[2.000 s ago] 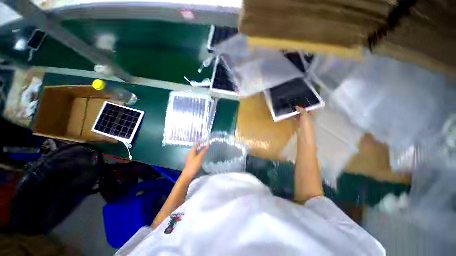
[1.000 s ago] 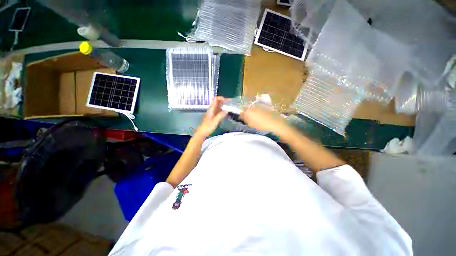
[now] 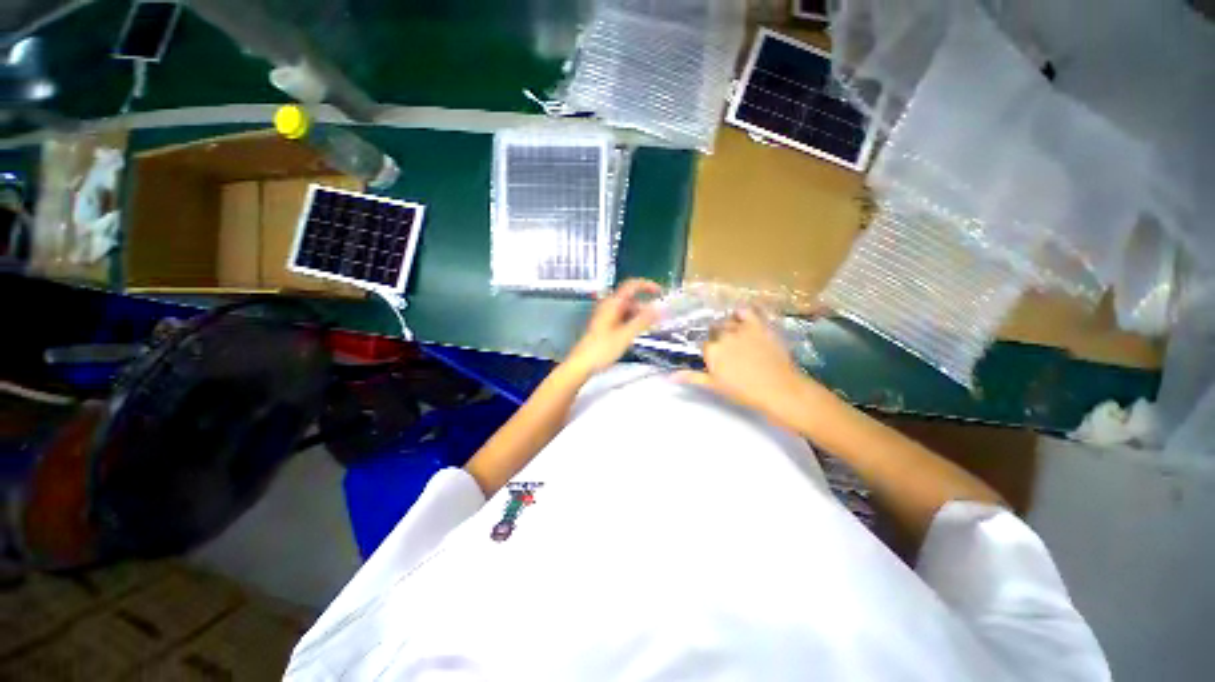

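Note:
A clear plastic bag (image 3: 706,304) with a panel edge (image 3: 670,345) in it is between my hands, close to my body at the bench's front edge. My left hand (image 3: 620,324) grips the bag's left side. My right hand (image 3: 744,353) holds its right side. Most of the panel is hidden by the hands and shirt. A bagged panel (image 3: 553,213) lies on the green bench just beyond my left hand. A bare solar panel (image 3: 357,240) lies to the left, its white cable hanging toward the front edge.
An open small carton (image 3: 200,200) and a yellow-capped bottle (image 3: 349,153) are at left. Another panel (image 3: 804,100) lies on the cardboard sheet (image 3: 753,213). Ribbed bags (image 3: 926,287) and cloudy plastic (image 3: 993,120) cover the right. A dark fan (image 3: 200,433) stands at lower left.
My right hand has come from the panel on the cardboard to the front edge beside my left hand. The panel between my hands now has clear plastic around it. The view has shifted.

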